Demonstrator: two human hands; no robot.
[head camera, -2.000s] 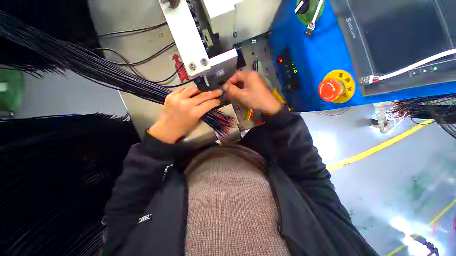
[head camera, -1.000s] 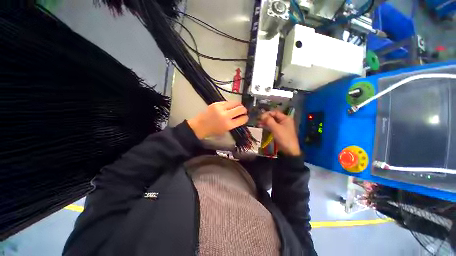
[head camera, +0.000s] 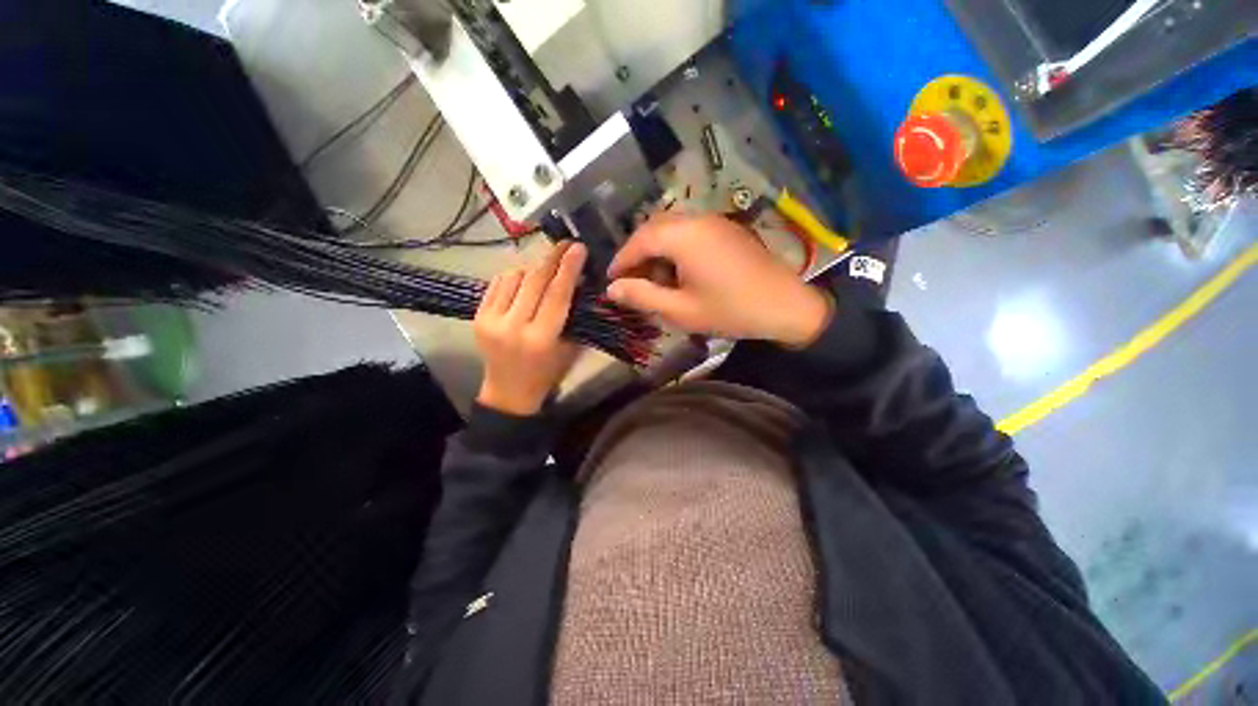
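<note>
A bundle of black cables (head camera: 373, 276) runs from the left edge across the work plate, its reddish stripped ends (head camera: 632, 335) fanned out between my hands. My left hand (head camera: 528, 331) lies over the bundle with its fingers closed on it, just below the white machine arm (head camera: 476, 111). My right hand (head camera: 711, 280) is at the tips of the bundle, thumb and index finger curled near the cable ends. Whether a single cable is between those fingertips cannot be seen. The feed slot under the arm is partly hidden by my fingers.
Hanging black cable stock (head camera: 207, 538) fills the left. Loose black cables lie on the work plate (head camera: 297, 104). Yellow-handled cutters (head camera: 811, 221) lie right of my right hand. The blue control box (head camera: 855, 69) carries a red emergency stop (head camera: 933, 149). Yellow floor line at right.
The view has turned and shifted. My right hand has moved from the feed slot onto the cable ends. My left hand stays on the bundle.
</note>
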